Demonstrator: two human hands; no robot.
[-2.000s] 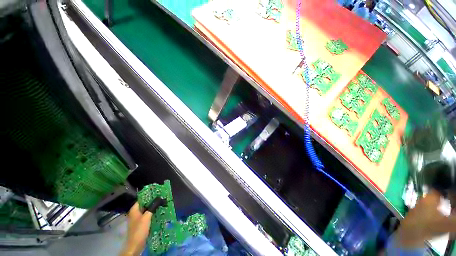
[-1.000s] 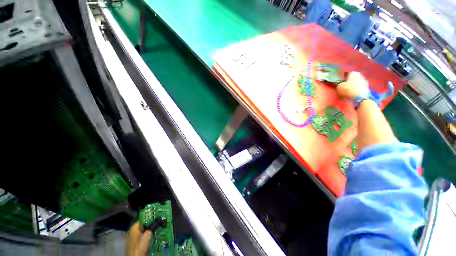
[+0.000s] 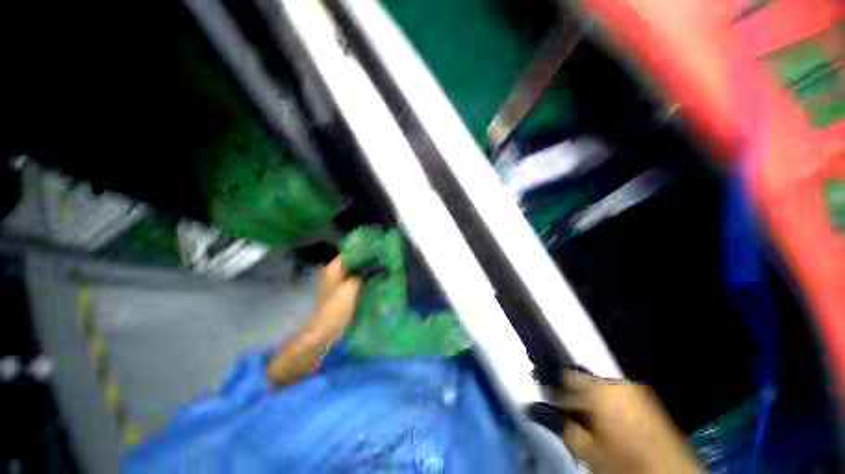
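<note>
My left hand (image 3: 332,319) is shut on a green circuit board panel (image 3: 380,301) at the lap, with a black finger cot over the board's face. The panel lies left of the conveyor (image 3: 433,190). My right hand (image 3: 616,417) is at the near end of the conveyor, over its right rail, with black finger cots on the fingertips. The frame is blurred, and I cannot tell whether the right fingers hold anything.
A rack of stacked green panels (image 3: 264,199) stands at the left. The orange-red mat (image 3: 797,176) with green boards is at the right edge. A metal bench leg (image 3: 533,79) and dark space lie right of the conveyor. Grey floor with yellow-black tape (image 3: 97,361) is at lower left.
My right hand has moved from over the mat down to the near end of the conveyor. My left hand still holds the panel. The view has swung down and to the left.
</note>
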